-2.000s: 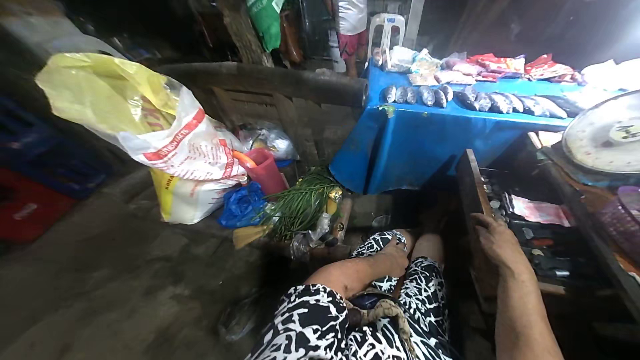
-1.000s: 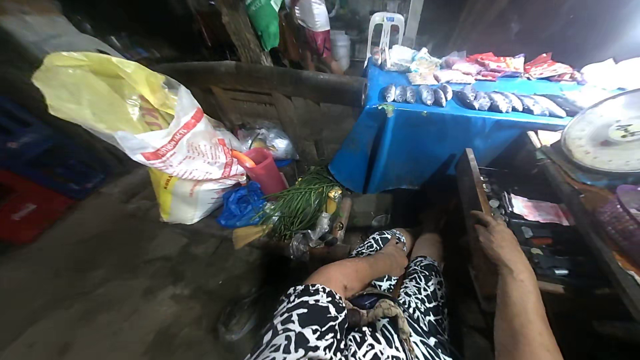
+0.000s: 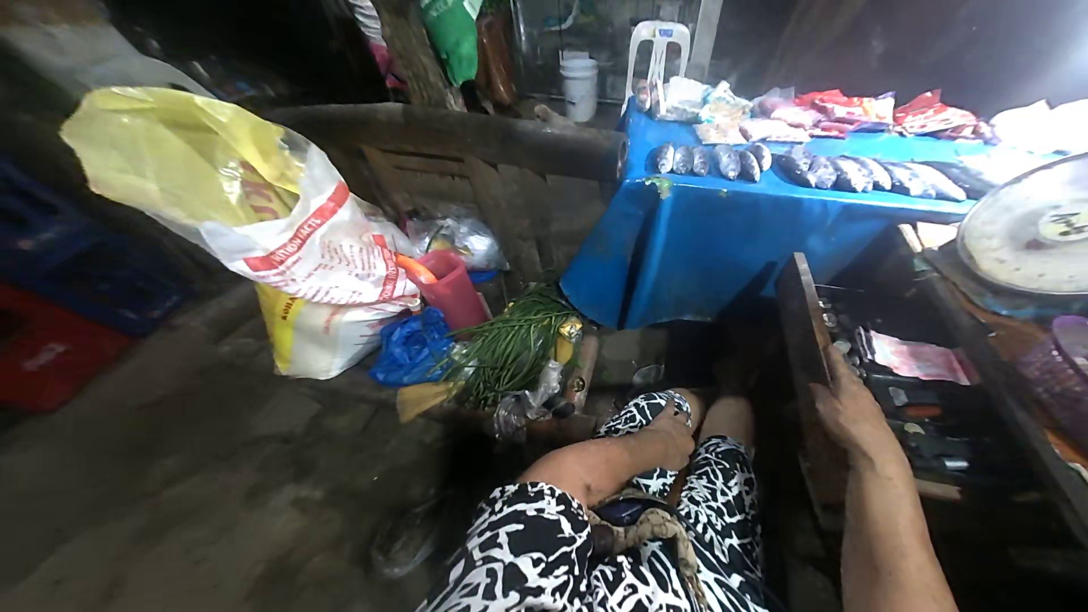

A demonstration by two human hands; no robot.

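My right hand (image 3: 852, 408) rests on the edge of a pulled-out wooden drawer (image 3: 803, 319), its fingers over the top of the side board. Inside the drawer lie pink banknotes (image 3: 922, 355), coins (image 3: 843, 347) and dark trays with small items. My left hand (image 3: 673, 435) lies on my knee, over black-and-white patterned shorts (image 3: 718, 476); its fingers are partly hidden and I cannot tell whether they hold anything. A dial scale (image 3: 1033, 234) stands on the wooden table, behind and right of the drawer.
Several fish (image 3: 727, 161) and plastic packs (image 3: 850, 109) lie on a blue-covered table (image 3: 688, 229). To the left are a large printed sack (image 3: 327, 255), a pink container (image 3: 455, 293), a blue plastic bag (image 3: 412, 347) and long green vegetables (image 3: 518, 344). Crates (image 3: 51, 348) stand far left.
The person in the background has moved left and is now mostly hidden behind the wooden post. My hands have stayed in place.
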